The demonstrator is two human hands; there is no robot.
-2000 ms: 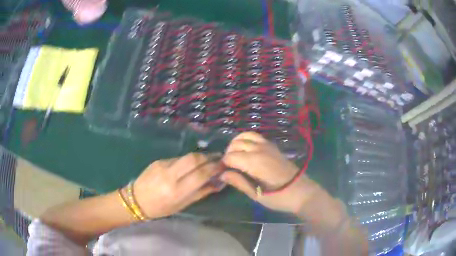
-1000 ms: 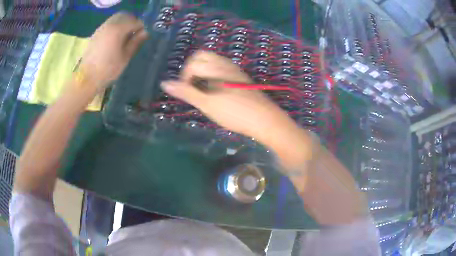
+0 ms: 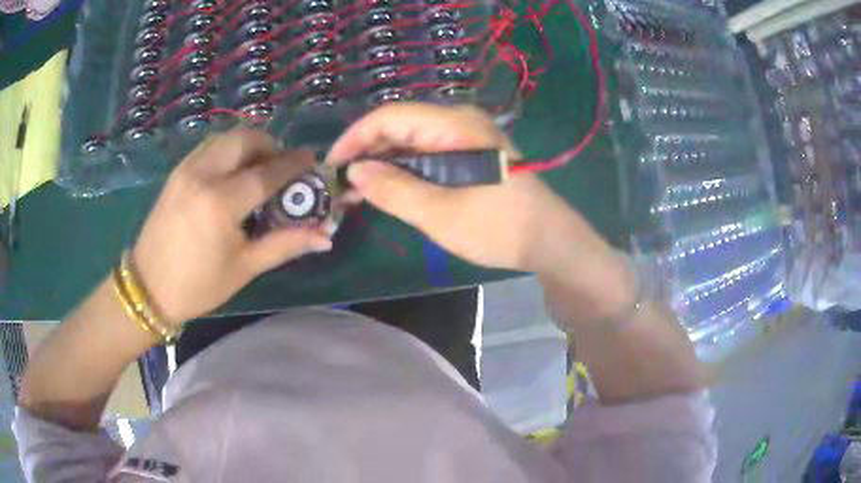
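Observation:
My left hand (image 3: 212, 222) holds a round fixture (image 3: 300, 198), dark and silver with a pale centre ring, between thumb and fingers. My right hand (image 3: 444, 189) grips a black tool handle (image 3: 458, 168), with a red cable (image 3: 566, 151) leaving its right end. The tool's left tip meets the right edge of the round fixture; the exact contact is hidden by my fingers. Thin red leads hang just below the tip. The main clear tray (image 3: 90, 170), with rows of small shiny wired components (image 3: 258, 91), lies beyond my hands.
A clear blister tray (image 3: 703, 189) with grooves stands at the right, and another tray with dark parts (image 3: 821, 179) lies at the far right. A yellow notepad (image 3: 38, 113) with a pen (image 3: 19, 141) on it is at the left edge. The green mat's front edge runs below my hands.
My hands have come from over the tray and notepad to the front of the mat. The round fixture has been picked up from the mat by my left hand. The view has tilted down.

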